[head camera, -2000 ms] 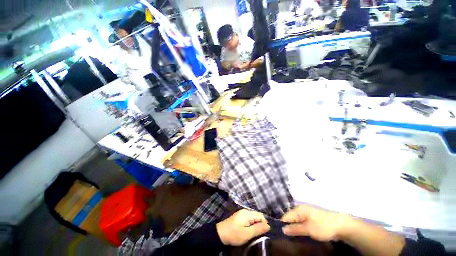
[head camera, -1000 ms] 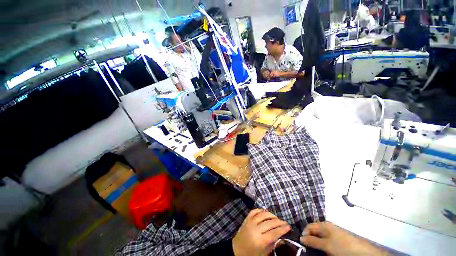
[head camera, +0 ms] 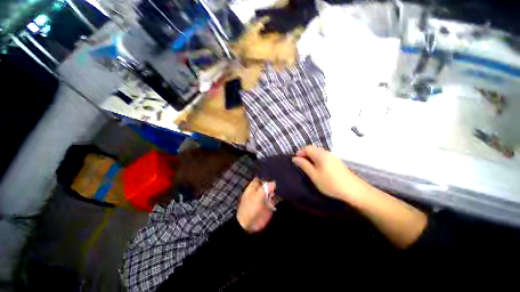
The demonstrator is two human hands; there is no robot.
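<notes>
The plaid fabric lies over the table edge, and more plaid hangs at the lower left. A dark fabric panel joins it in front of me. My right hand grips the dark panel's upper part with thumb and fingers. My left hand is closed at the panel's left side, with a small white strip or tag at its fingers. Brown fabric hangs beside the plaid. The view is blurred.
The white sewing machine is at the right, with two pairs of snips on its bed. A black phone lies on the cardboard. A red stool and a chair stand at lower left.
The view has tilted down. My hands have moved apart, my left lower and my right higher along the dark panel, which now shows spread between them. The plaid remains on the table.
</notes>
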